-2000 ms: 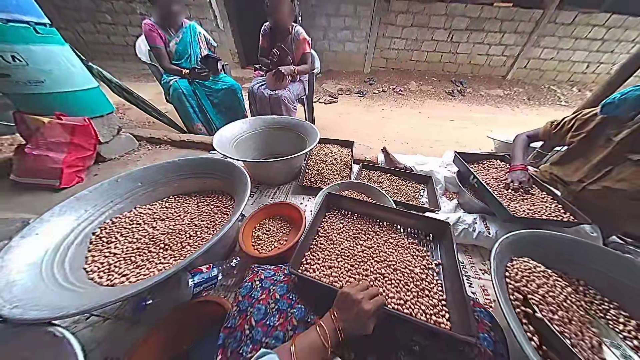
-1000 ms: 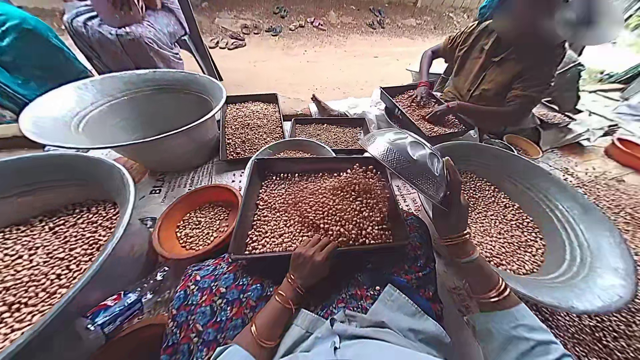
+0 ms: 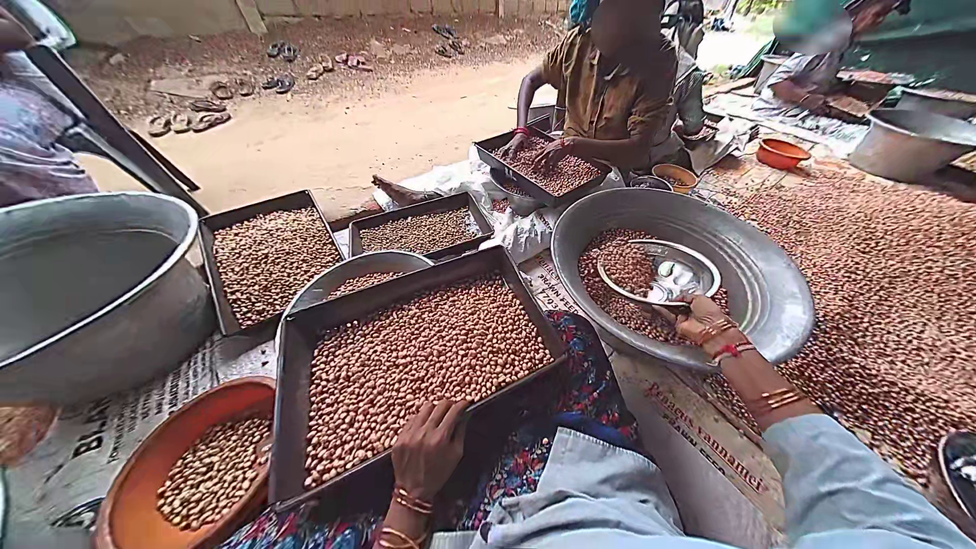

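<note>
My left hand (image 3: 431,450) lies over the near rim of a dark rectangular tray (image 3: 292,427) on my lap, its fingers closed on the edge. Brown nuts or seeds (image 3: 427,358) cover most of the tray's floor. On the right, my right hand (image 3: 705,319) grips the rim of a shiny metal bowl (image 3: 698,267), tilted inside a wide metal basin (image 3: 770,290). Some nuts lie in the left part of the bowl, and more lie around it in the basin. An orange bowl (image 3: 137,511) with paler nuts stands left of the tray.
Two more nut-filled trays (image 3: 274,259) (image 3: 419,229) and a round metal vessel (image 3: 358,267) lie beyond my tray. A large metal tub (image 3: 99,305) stands at left. Nuts (image 3: 877,305) spread over the ground at right. A co-worker (image 3: 610,99) handles nuts in another tray (image 3: 545,168).
One second ago my right hand held the metal bowl raised and tipped beside the tray; now the bowl is down in the basin. My left hand stays at the tray's near edge. The view has swung right.
</note>
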